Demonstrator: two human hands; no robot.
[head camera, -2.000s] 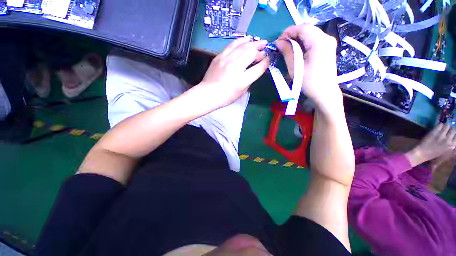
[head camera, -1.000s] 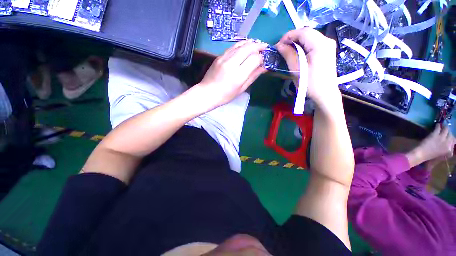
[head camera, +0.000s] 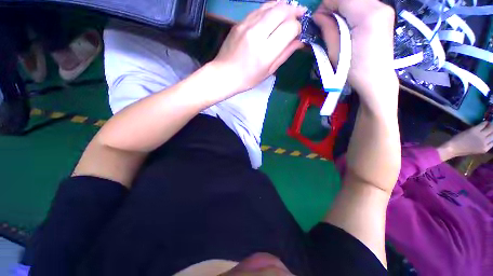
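A dark speckled circuit board (head camera: 308, 29) is held between my hands at the bench edge. My left hand (head camera: 260, 46) grips its left side. My right hand (head camera: 361, 33) is at its right side, with the fingertips close to the board. A white flat ribbon cable (head camera: 342, 59) curves down past my right fingers, and a second white strip (head camera: 323, 66) hangs from the board; their lower ends meet near a blue mark. The connector contact is too small to tell.
The heap of boards with curling white cables (head camera: 432, 51) lies on a dark tray at the right. A large black tray (head camera: 186, 19) is at the upper left. A red stool (head camera: 313, 121) stands below the bench. Another person's purple sleeve (head camera: 421, 161) and hand (head camera: 473, 139) are at right.
The view has shifted, so the bench and my hands sit higher in the picture. A second white strip now hangs from the board, where one second ago only one strip showed clearly.
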